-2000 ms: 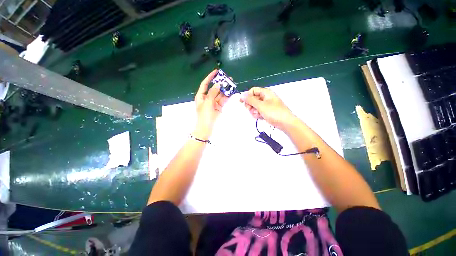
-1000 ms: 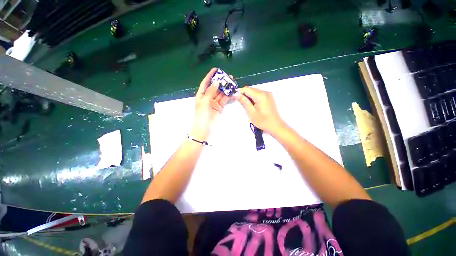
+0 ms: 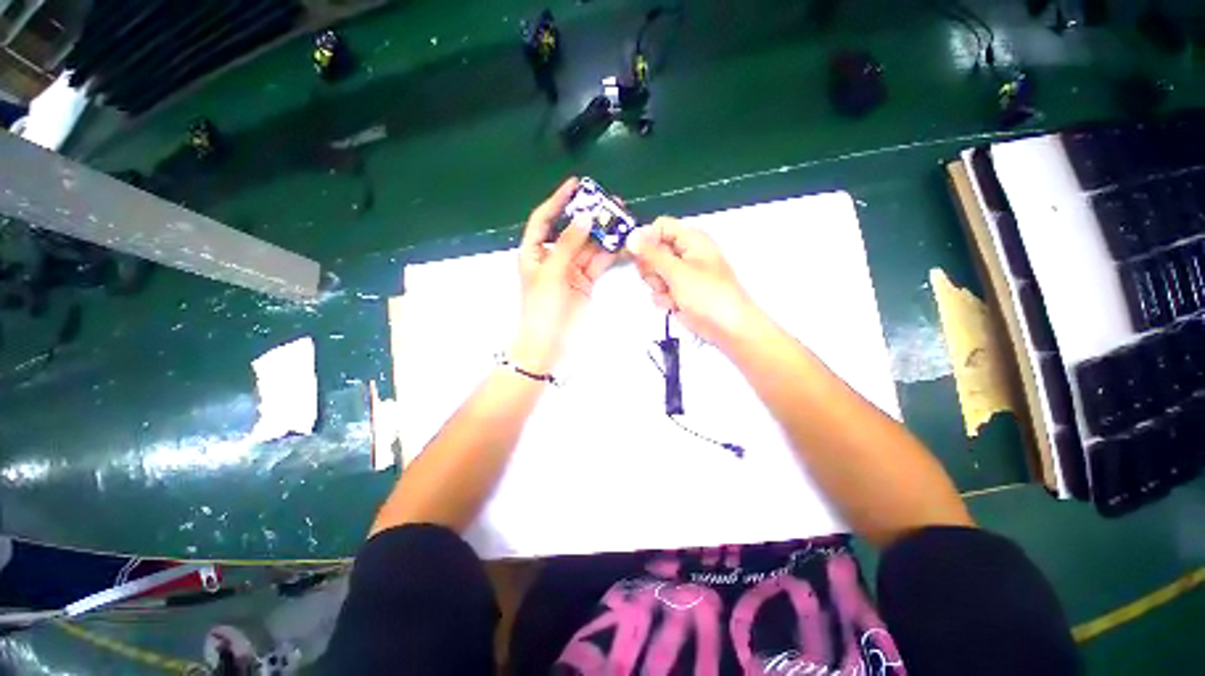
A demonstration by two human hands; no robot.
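Observation:
My left hand (image 3: pixel 560 268) holds a small circuit board (image 3: pixel 601 218) with a white and dark face, above the far edge of the white sheet (image 3: pixel 595 449). My right hand (image 3: pixel 681 271) is at the board's right end, its fingers pinched together where the cord meets the board; the fingertips hide the exact spot. A black cord bundle (image 3: pixel 673 376) hangs below my right hand over the sheet, its thin lead ending in a small plug. Whether a housing is around the board cannot be told.
Stacked black trays (image 3: pixel 1136 343) stand at the right, beside a torn tan patch (image 3: pixel 973 354). A white paper scrap (image 3: pixel 286 388) lies left of the sheet. A grey post (image 3: pixel 159 218) is at the left. Dark units with cords (image 3: pixel 613 99) lie on the green surface beyond.
The cord bundle has swung to hang nearly straight down, its plug moving off my right forearm to over the sheet. Units on the green surface have shifted right. Both hands stay at the board.

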